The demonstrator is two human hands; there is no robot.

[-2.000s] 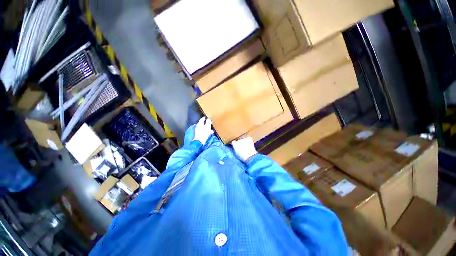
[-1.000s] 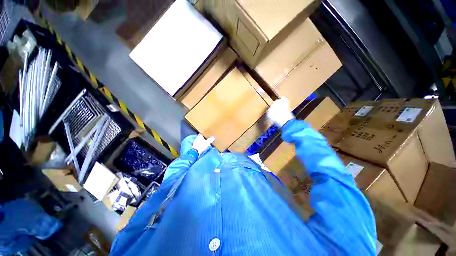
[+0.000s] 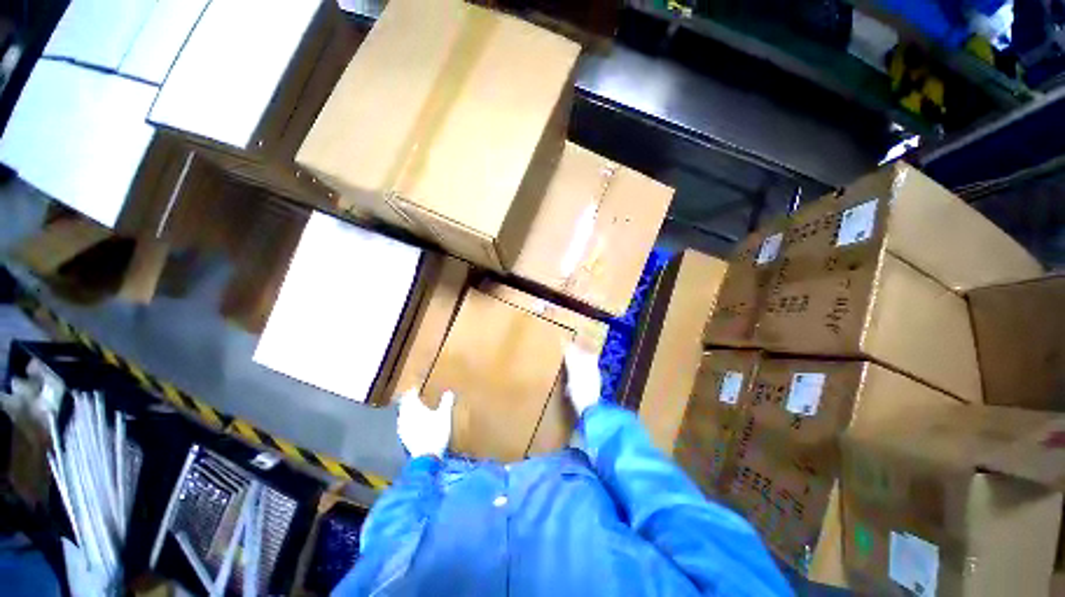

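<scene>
A small brown carton with a flat brown top (image 3: 496, 362) lies directly in front of me. My left hand (image 3: 424, 423), in a white glove, is at its near left edge with thumb and fingers apart. My right hand (image 3: 580, 371), also white-gloved, lies on its right side near the far corner; its fingertips are not clear, so I cannot tell whether it grips. A white-faced box (image 3: 341, 306) stands left of the carton. A large brown carton (image 3: 450, 117) with a tape seam stands beyond it.
Another taped carton (image 3: 593, 227) stands behind. Blue material (image 3: 634, 321) shows at the right. Labelled shipping cartons (image 3: 818, 280) are stacked right, with an open carton (image 3: 969, 501) near them. More white-faced boxes (image 3: 82, 134) stand far left. Black crates (image 3: 222, 519) lie beyond yellow-black floor tape (image 3: 216, 414).
The view has turned, showing more white-faced boxes at left and more labelled cartons at right. My right hand has come back from the carton's far corner. My left hand is now spread at its left edge.
</scene>
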